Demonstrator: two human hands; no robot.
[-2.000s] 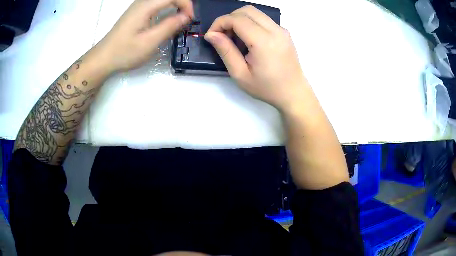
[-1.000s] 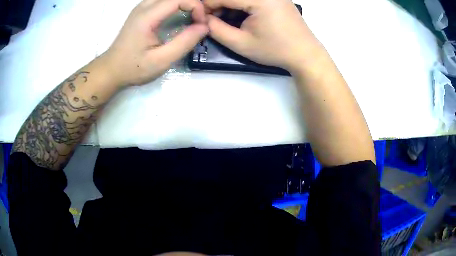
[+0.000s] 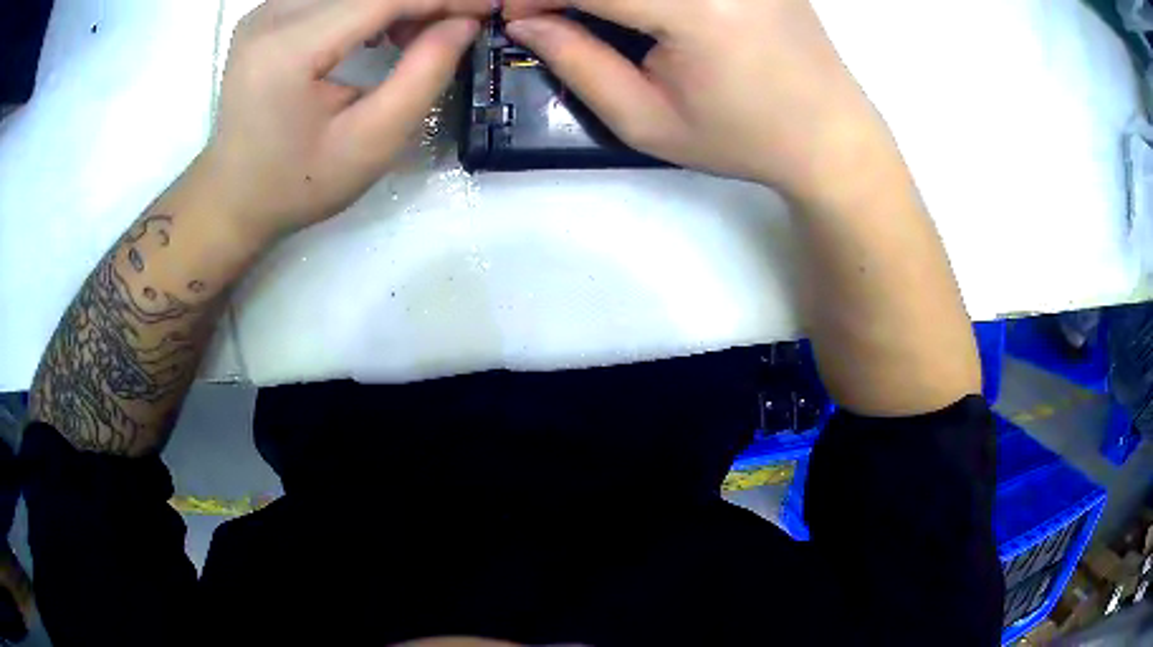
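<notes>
A black open housing (image 3: 556, 159) lies on the white-covered bench at the top middle, partly under my right hand. Its left end shows small slotted black parts and a thin yellowish-red line. My left hand (image 3: 335, 120) is at the housing's left end, thumb and fingers pinched near its inner edge. My right hand (image 3: 721, 95) is over the housing, thumb and index finger close to my left fingertips. The top picture edge cuts off part of both hands. Whatever lies between the fingertips is too hidden to tell.
The white-covered bench (image 3: 531, 291) ends in a curved front edge near my body. Blue crates (image 3: 1043, 506) holding dark parts stand below at the right. Black parts (image 3: 786, 402) show below the bench edge beside my right forearm. Pale thin bags (image 3: 1134, 152) lie at the far right.
Both hands have come together at the housing's left end and moved up to the picture's top edge. My right forearm has shifted right. The view has tilted slightly.
</notes>
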